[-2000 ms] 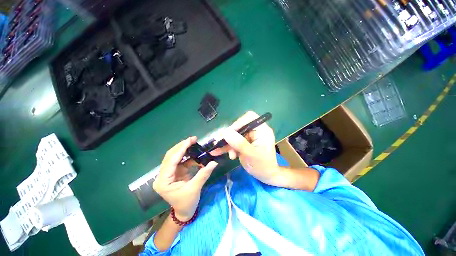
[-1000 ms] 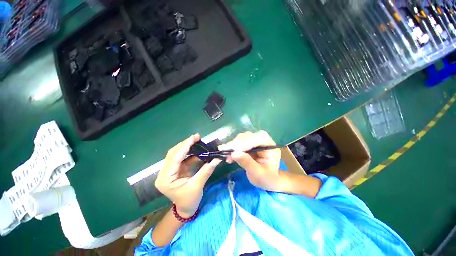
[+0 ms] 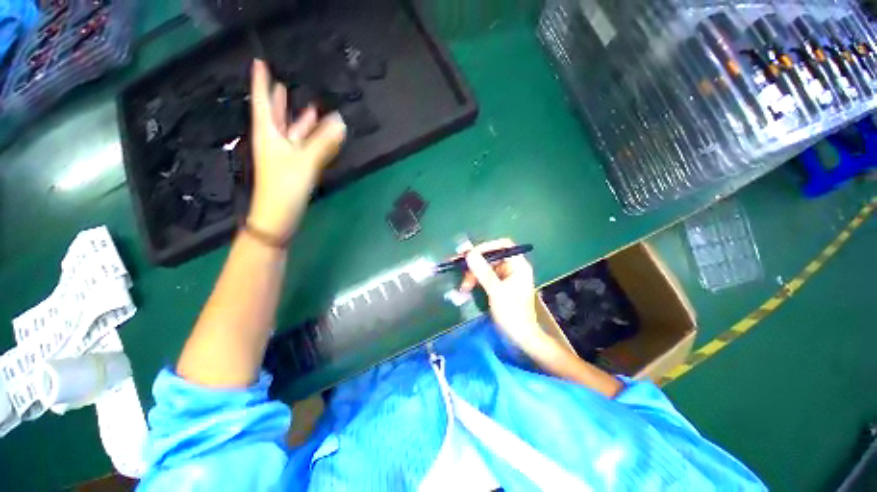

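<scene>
My left hand is over the divided parts tray, near its divider, blurred, with fingers apart; no part shows in it. The tray holds heaped black parts. My right hand holds the slim black tweezers, tip pointing left at the end of the adhesive sheet. The sheet lies along the bench edge, with a white divided upper edge and a darker left end. Black plastic parts lie on the green bench between the tray and the sheet.
A cardboard box with black parts stands below the bench edge at right. Ribbed clear blister trays stand upper right, with an empty clear tray below. A label roll lies left. Other filled trays sit upper left.
My left hand has left the black part at the front and moved up and left over the tray. My right hand keeps the tweezers, now apart from the left hand. More of the sheet shows.
</scene>
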